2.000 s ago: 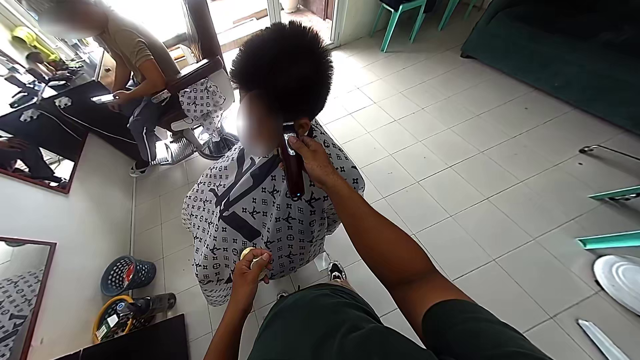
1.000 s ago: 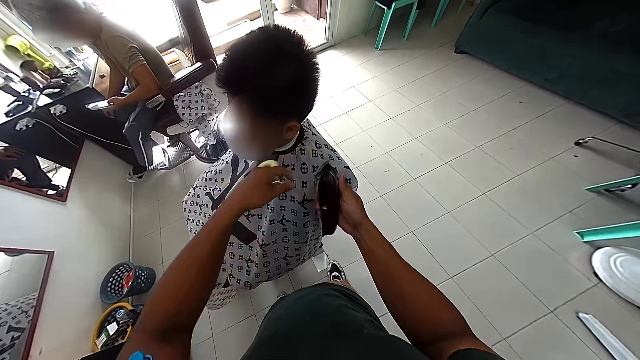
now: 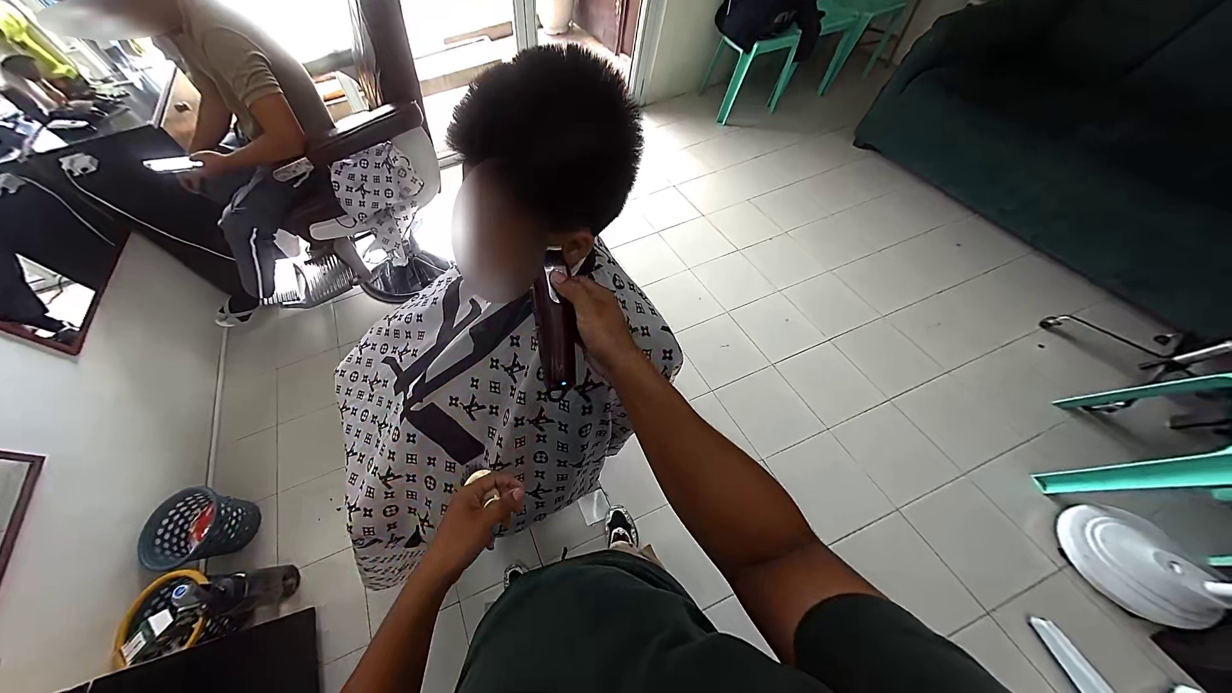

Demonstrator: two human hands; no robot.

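Note:
A seated person with short dark hair (image 3: 553,125) wears a white barber's cape with a dark pattern (image 3: 500,385). My right hand (image 3: 597,322) grips a dark red hair clipper (image 3: 555,332) upright, its head against the side of the person's face, just in front of the ear. A small blue light shows at the clipper's lower end. Lower down, in front of the cape, my left hand (image 3: 486,510) holds a small pale, rounded object (image 3: 478,476); its kind cannot be told, as the fingers cover most of it.
Another person (image 3: 265,106) sits in a barber chair (image 3: 371,135) at the back left, holding a phone (image 3: 173,165). Plastic baskets (image 3: 159,539) stand on the floor by the left wall. Green plastic stools (image 3: 760,58), a dark green sofa (image 3: 1039,183) and a white round base (image 3: 1136,568) lie to the right.
One second ago both hands were close together in front of the cape, the clipper away from the face. Since then my right hand has raised the clipper to the face and my left hand has moved lower.

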